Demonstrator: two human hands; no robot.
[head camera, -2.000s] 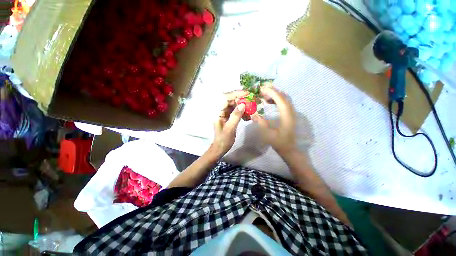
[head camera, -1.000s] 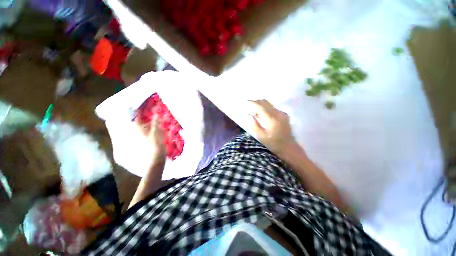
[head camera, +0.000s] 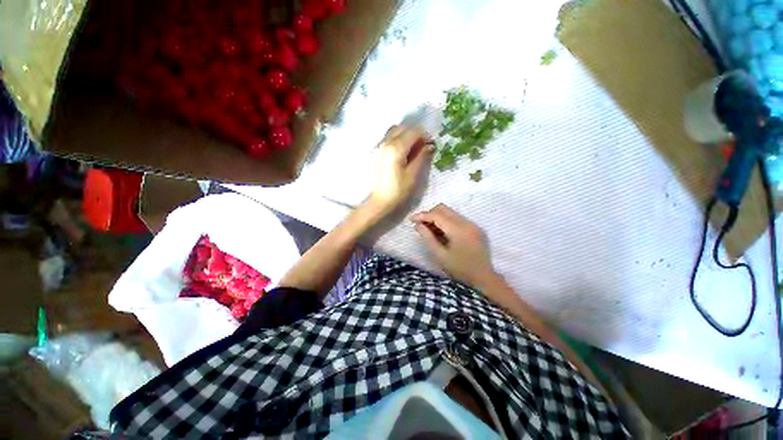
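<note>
A loose pile of small green star-shaped calyxes (head camera: 470, 129) lies on the white textured table sheet. My left hand (head camera: 400, 168) is at the left edge of the pile, fingers bent and fingertips by the nearest calyxes. Whether it holds anything is hidden. My right hand (head camera: 457, 244) rests on the table near its front edge, below the pile, fingers curled with the thumb near them. No piece shows in it, but its palm side is hidden. A white sack (head camera: 176, 279) left of my lap holds pinkish-red pieces (head camera: 225, 279).
A large cardboard carton (head camera: 172, 155) of shiny red heads (head camera: 279, 82) stands at the upper left. A teal-blue glue gun (head camera: 738, 163) lies at the right by a whitish round holder (head camera: 706, 110) on a cardboard sheet (head camera: 652, 103). Its black cord (head camera: 697, 292) loops on the table.
My left hand has moved from the sack to the calyx pile. My right hand stays near the table's front edge. The red head held between my hands two seconds ago no longer shows. The view has shifted.
</note>
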